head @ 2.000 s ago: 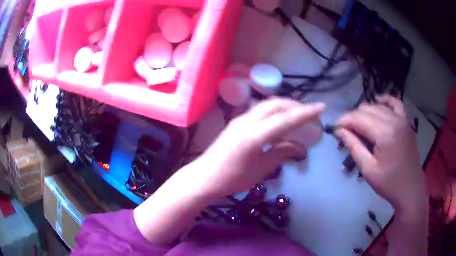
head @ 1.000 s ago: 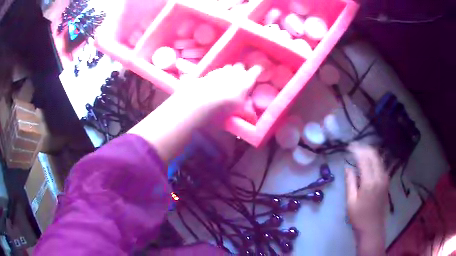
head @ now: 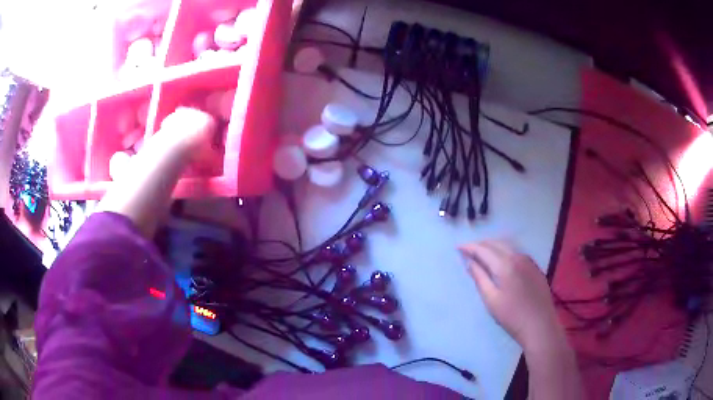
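Observation:
My left hand (head: 188, 141) reaches down into a cell of the red divided tray (head: 254, 117); its fingertips are hidden, so I cannot tell if it grips a disc. Round white units (head: 228, 34) lie in other cells. Several more white units (head: 320, 141) sit on the white board beside the tray, with black cables running to them. My right hand (head: 500, 281) hovers over the white board (head: 438, 312), fingers loosely bent and apart, holding nothing visible. Cable plugs (head: 471, 211) hang down the board just above it.
A dark multi-port hub (head: 438, 56) stands at the board's back. Glossy dark cable ends (head: 379, 303) fan out nearest me. A blue box (head: 205, 319) with red digits is at left. A black cable bundle (head: 625, 250) lies on the red surface (head: 606, 148) at right.
The view has turned, so the tray sits further left and the right-hand bundle shows. My left hand is still in the tray. My right hand has moved away from the white units, towards me.

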